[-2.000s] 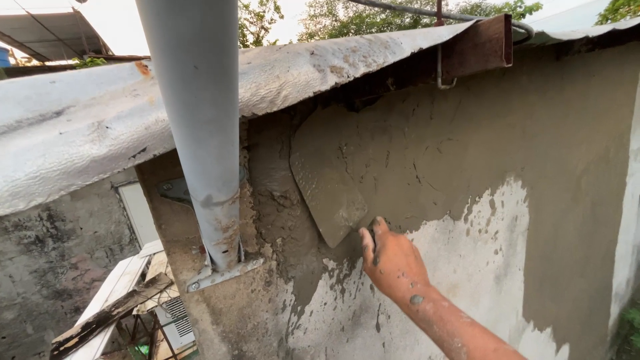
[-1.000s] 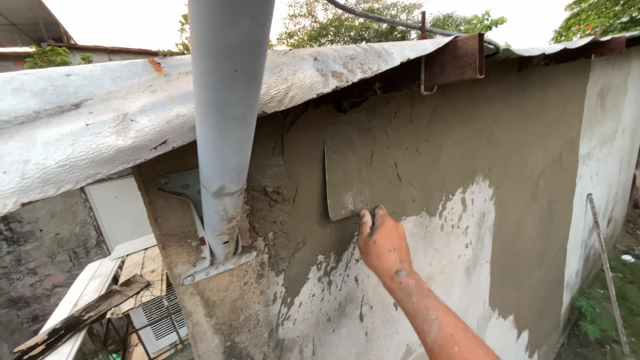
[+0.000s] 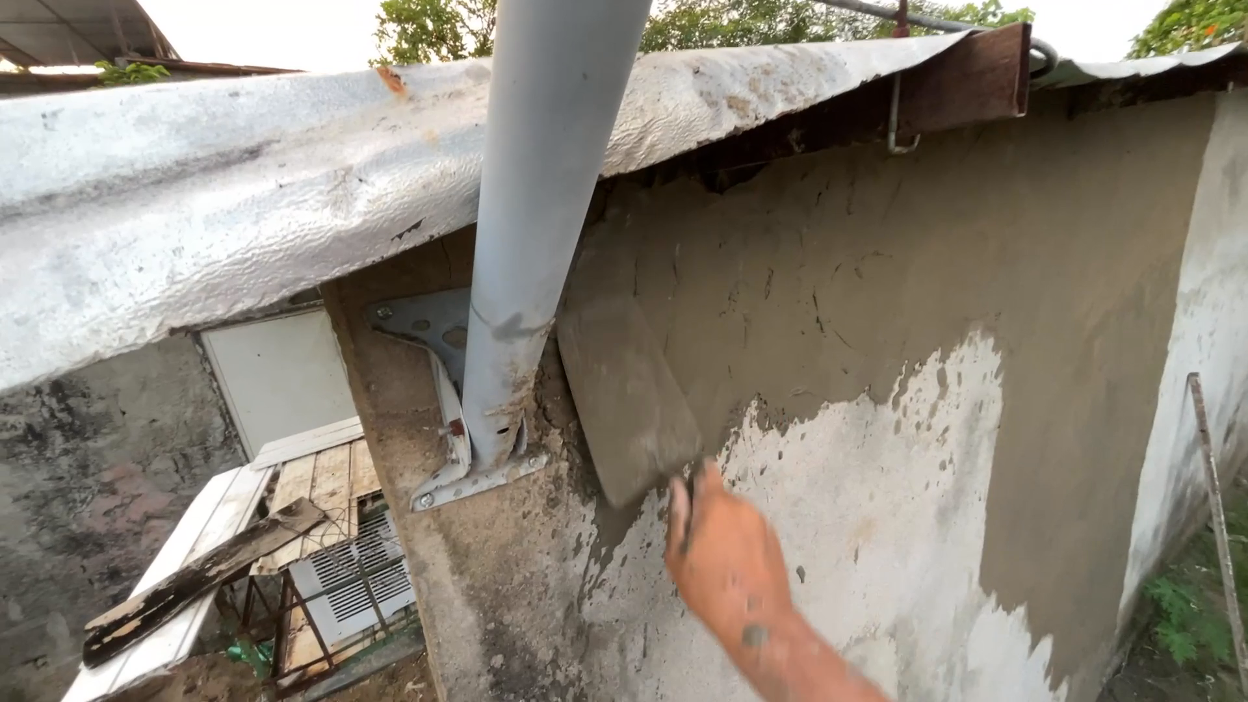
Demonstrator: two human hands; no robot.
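Observation:
My right hand [image 3: 731, 551], spotted with mortar, is closed on the handle of a plastering trowel [image 3: 629, 400]. The trowel's broad blade lies tilted against the wall, just right of the foot of a grey metal pole [image 3: 546, 195]. Wet grey-brown mortar [image 3: 926, 244] coats the upper wall beneath the roof edge and runs down at the right. Below it shows an older whitish wall surface [image 3: 858, 507] with a ragged mortar border. The trowel's handle is mostly hidden by my fingers. My left hand is out of view.
A metal bracket [image 3: 478, 483] fixes the pole to the wall corner. The silvery roof sheet [image 3: 322, 205] overhangs the wall, with a brown metal beam end [image 3: 975, 83] and a hook under it. Lower left are a weathered plank [image 3: 195, 580] and a caged air-conditioner unit [image 3: 361, 575]. A rod [image 3: 1214, 507] leans at right.
The trowel has moved left along the wall since one second ago, from farther right of the pole to close beside it. My right hand stays closed on its handle.

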